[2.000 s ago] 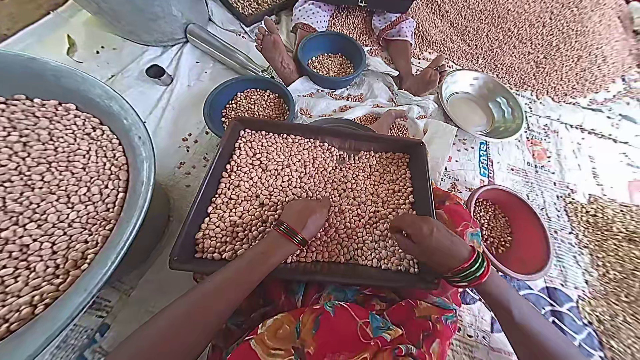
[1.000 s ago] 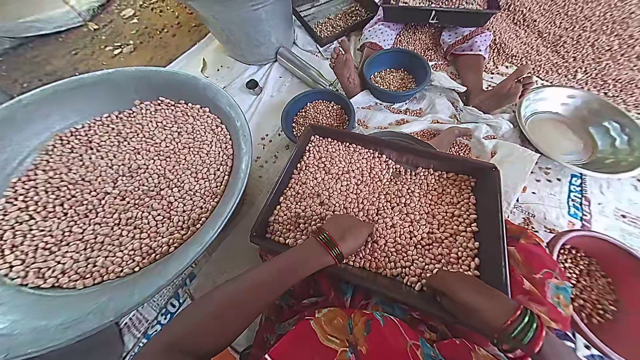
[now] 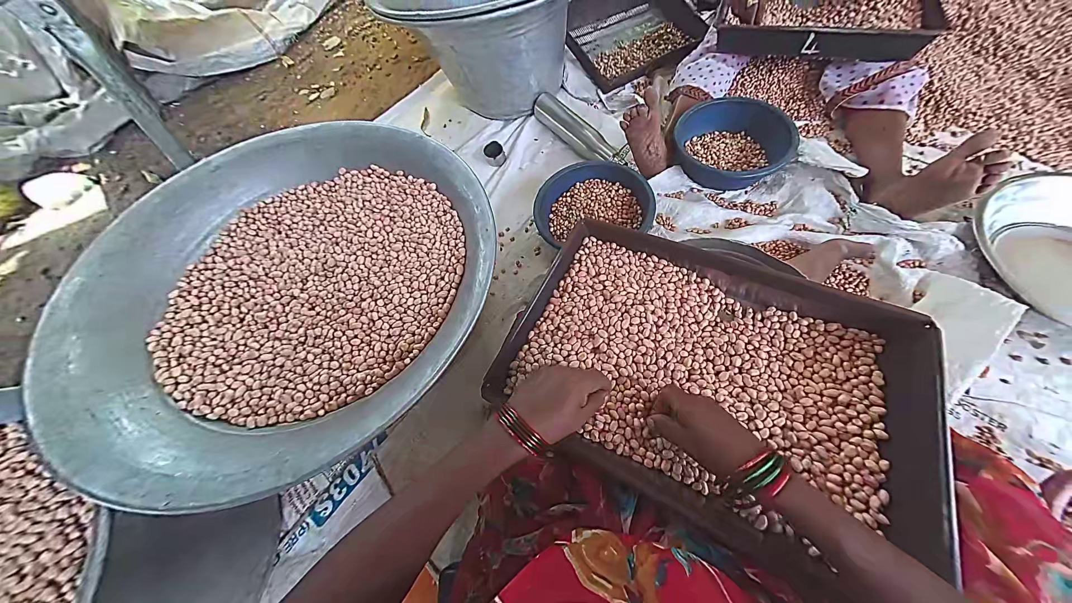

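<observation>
A dark rectangular tray (image 3: 913,427) filled with shelled peanuts (image 3: 670,327) rests on my lap. Inside its near left part, my left hand (image 3: 563,400) lies on the peanuts with curled fingers; whether it holds any is hidden. To its right, my right hand (image 3: 699,427) touches the peanuts too, its fingers bent down and partly hidden. Both wrists wear bangles. On the left stands a wide metal basin (image 3: 92,360) with a large heap of peanuts (image 3: 318,293).
Beyond the tray are two blue bowls (image 3: 544,205) of peanuts, a metal bucket (image 3: 502,59), a metal cylinder (image 3: 574,126) and a small dark cup (image 3: 494,153). Another person's bare feet (image 3: 938,180) are opposite, below a second tray (image 3: 829,42). A steel basin (image 3: 997,218) sits at the right edge.
My right hand has moved left, from the tray's near right part to beside my left hand. The view has swung left, bringing the whole metal basin into sight.
</observation>
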